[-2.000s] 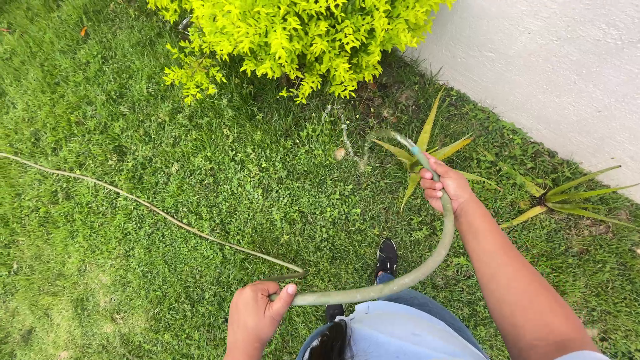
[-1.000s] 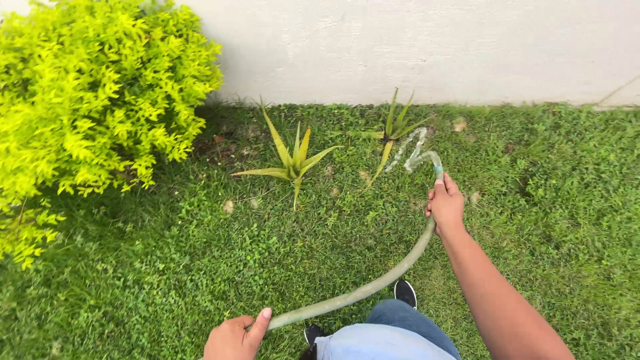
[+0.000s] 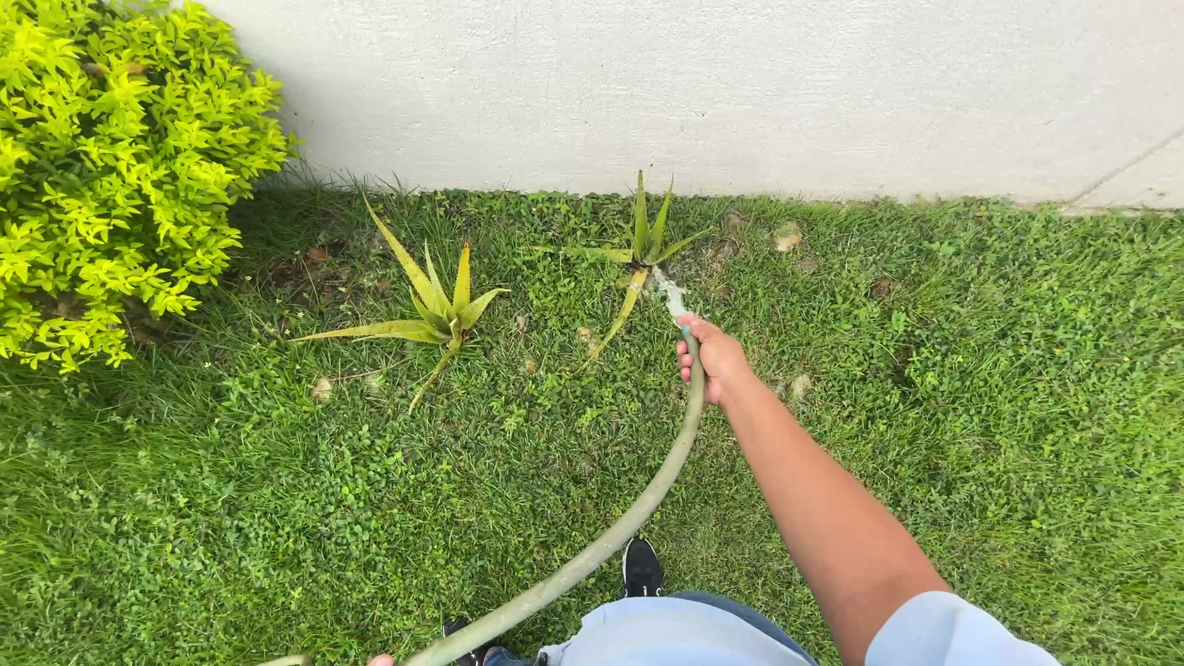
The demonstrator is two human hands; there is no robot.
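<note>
My right hand [image 3: 712, 361] is closed around a green garden hose [image 3: 615, 536] just behind its open end. Water [image 3: 672, 294] pours from that end onto the base of an aloe-like plant [image 3: 645, 250] near the wall. The hose curves down to the bottom edge, where only a fingertip of my left hand [image 3: 381, 660] shows beside it; its grip is out of frame. A second aloe-like plant [image 3: 448, 322] grows to the left, apart from the hose.
A pale plastered wall [image 3: 647, 92] runs across the top. A bright yellow-green shrub [image 3: 120, 185] stands at the upper left. Grass [image 3: 999, 444] covers the ground, with a few stones [image 3: 787, 237] in it. My black shoes [image 3: 642, 568] are at the bottom.
The view has swung right, toward the wall. The water, which fell near the other aloe-like plant two seconds ago, now lands on the one by the wall. My left hand has mostly left the frame.
</note>
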